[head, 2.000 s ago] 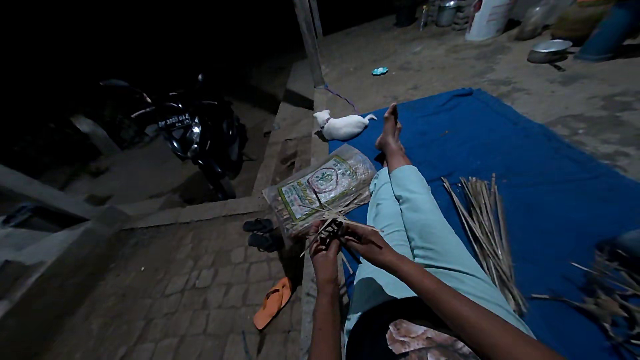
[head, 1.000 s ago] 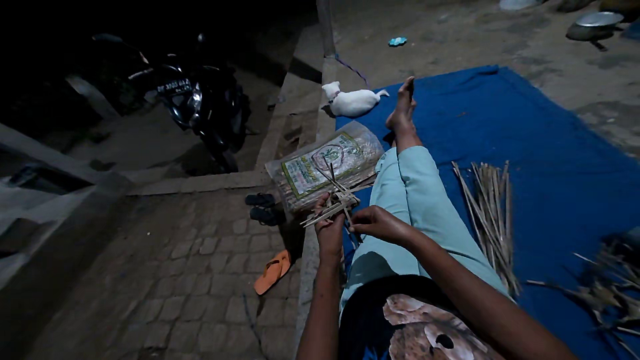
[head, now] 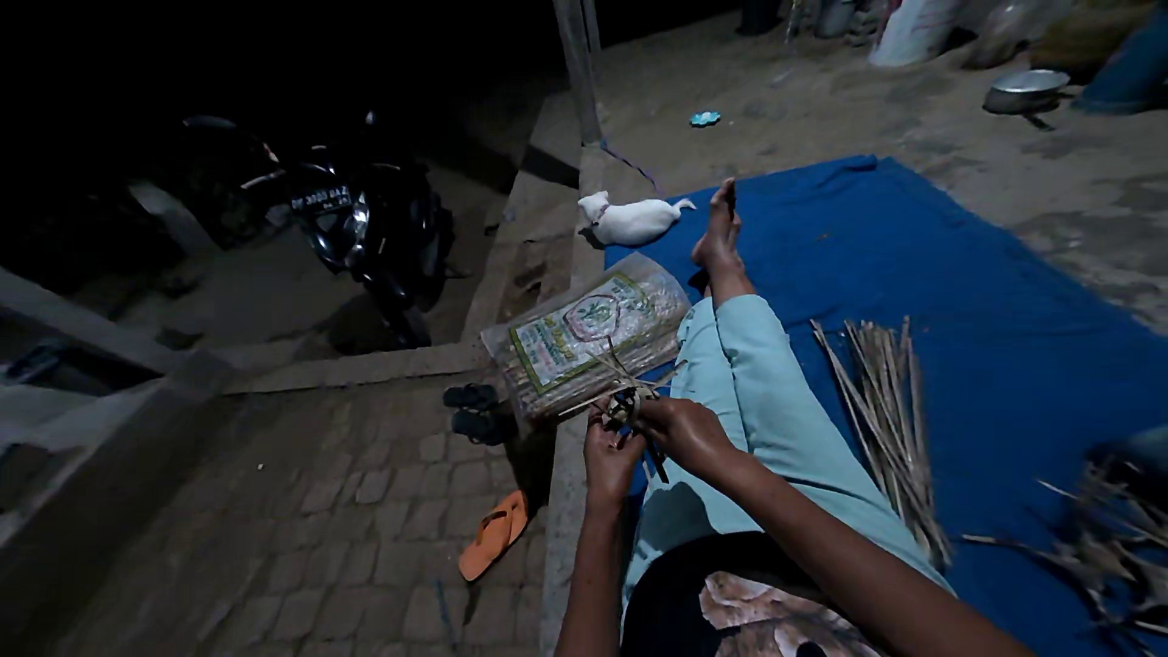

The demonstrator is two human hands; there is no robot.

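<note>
Above my lap, my left hand (head: 610, 456) grips a small woven piece of dry plant strips (head: 622, 401) from below. My right hand (head: 686, 432) pinches the same piece from the right, its fingers touching the strips. Loose strip ends stick out around the piece; its weave is too dark to make out. Just beyond my hands lies a clear plastic sack with printing (head: 593, 328), with long pale strips inside. To the right of my legs, a bundle of dry strips (head: 885, 429) rests on the blue tarp (head: 1022, 365).
A white animal with a collar (head: 639, 221) lies at the tarp's far left corner. Dry scraps (head: 1104, 547) lie at right. An orange flip-flop (head: 495, 535) and dark sandals (head: 473, 425) are on the paving. A motorcycle (head: 365, 228) stands beyond, near a post (head: 577, 73).
Between one second ago and now, my right hand has moved from beside the woven piece up against it. The piece was more exposed then, its strips spreading from my left hand.
</note>
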